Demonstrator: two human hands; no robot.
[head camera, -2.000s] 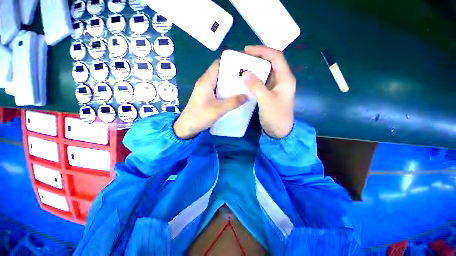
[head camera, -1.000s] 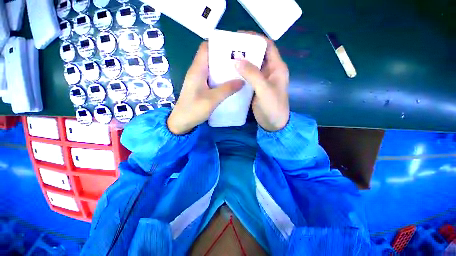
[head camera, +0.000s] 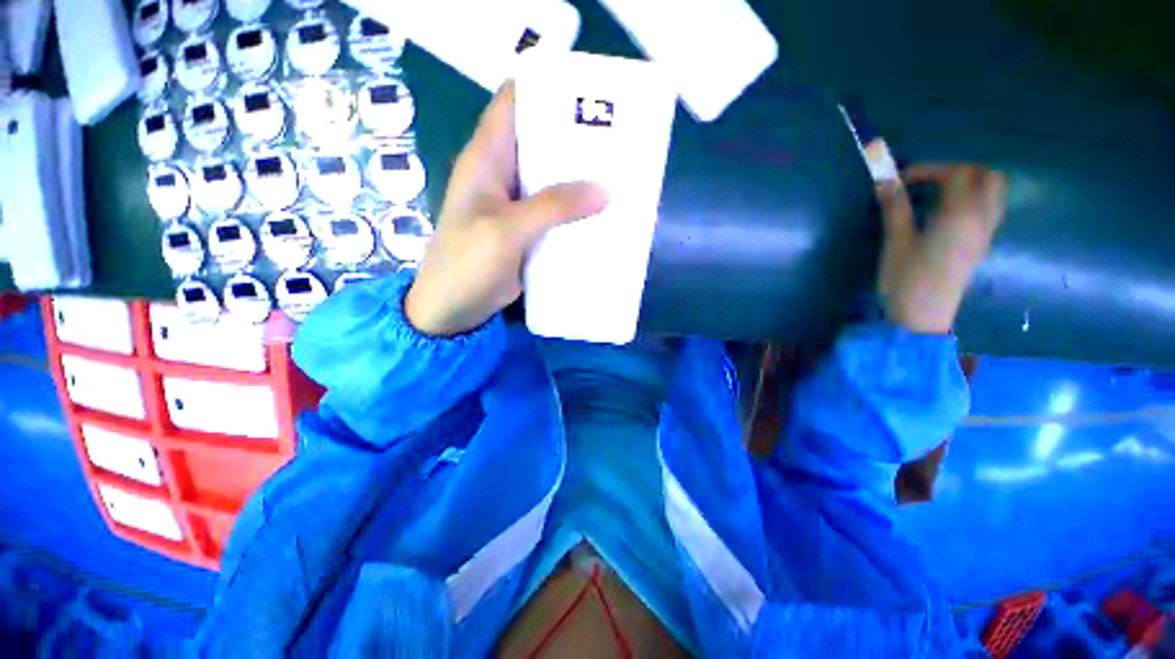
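My left hand (head camera: 479, 238) holds a white power bank housing (head camera: 599, 245) upright over the bench's near edge, thumb across its face. A small dark display window (head camera: 594, 111) with light marks shows near the housing's far end. My right hand (head camera: 938, 238) is at the right, blurred, its fingertips at the pale handle of a craft knife (head camera: 880, 161) with a thin end pointing away. The fingers touch or pinch the handle; the blur hides how firmly.
A sheet of round lenses (head camera: 271, 180) lies at left on the dark green bench (head camera: 773, 245). White housings (head camera: 45, 193) stand at far left; two more (head camera: 709, 52) lie at the far side. A red crate (head camera: 161, 386) with white units is below the bench edge.
My right hand has left the housing and moved right to the craft knife. My left hand keeps the housing, whose display window is now uncovered by the right thumb.
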